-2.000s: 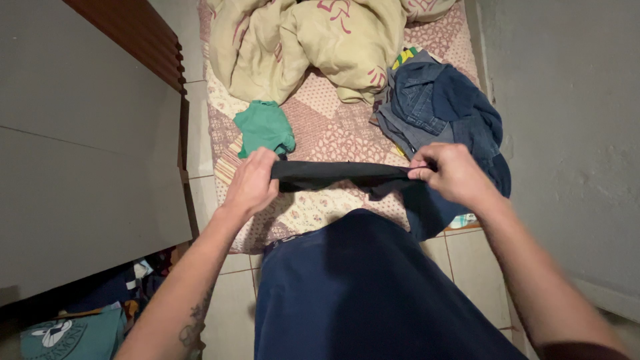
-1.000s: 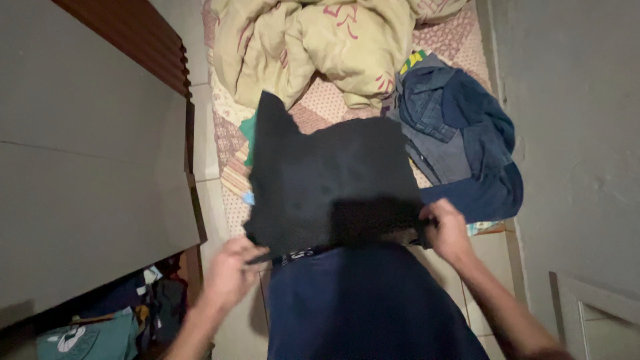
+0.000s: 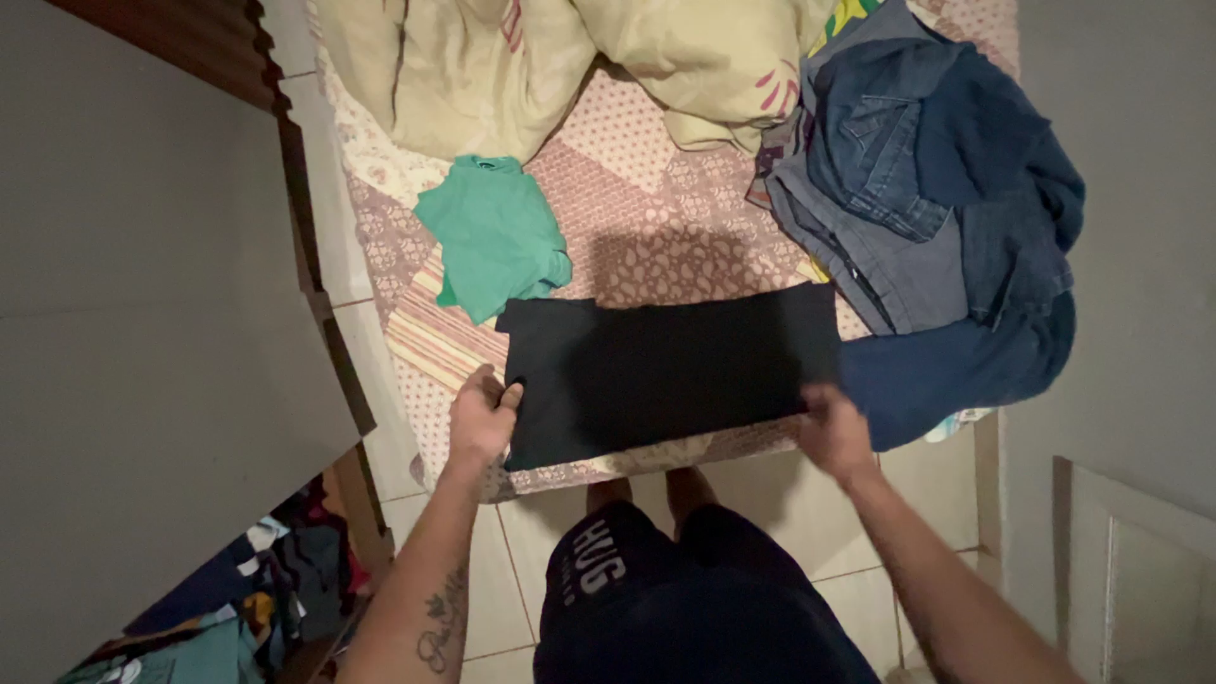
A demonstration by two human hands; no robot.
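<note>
A black cloth [image 3: 665,375], folded into a wide rectangle, lies along the near edge of the bed. My left hand [image 3: 486,414] grips its left edge, thumb on top. At its lower right corner is my right hand [image 3: 832,429], blurred, with the fingers closed on the fabric. Just beyond the cloth's left end lies a folded green garment [image 3: 499,233]. To the right is a heap with blue denim jeans [image 3: 879,142], grey pants [image 3: 869,242] and a dark blue garment [image 3: 959,375], close to the black cloth's right end.
A patchwork bedspread [image 3: 622,138] covers the bed. A cream blanket [image 3: 475,76] is bunched at its far side. A grey panel [image 3: 152,237] stands at left, above clothes on a shelf [image 3: 285,560]. At right is a grey wall [image 3: 1111,237].
The black cloth was held up and spread larger one second ago; now it lies as a flatter, narrower rectangle on the bed. The green garment, partly covered then, shows fully.
</note>
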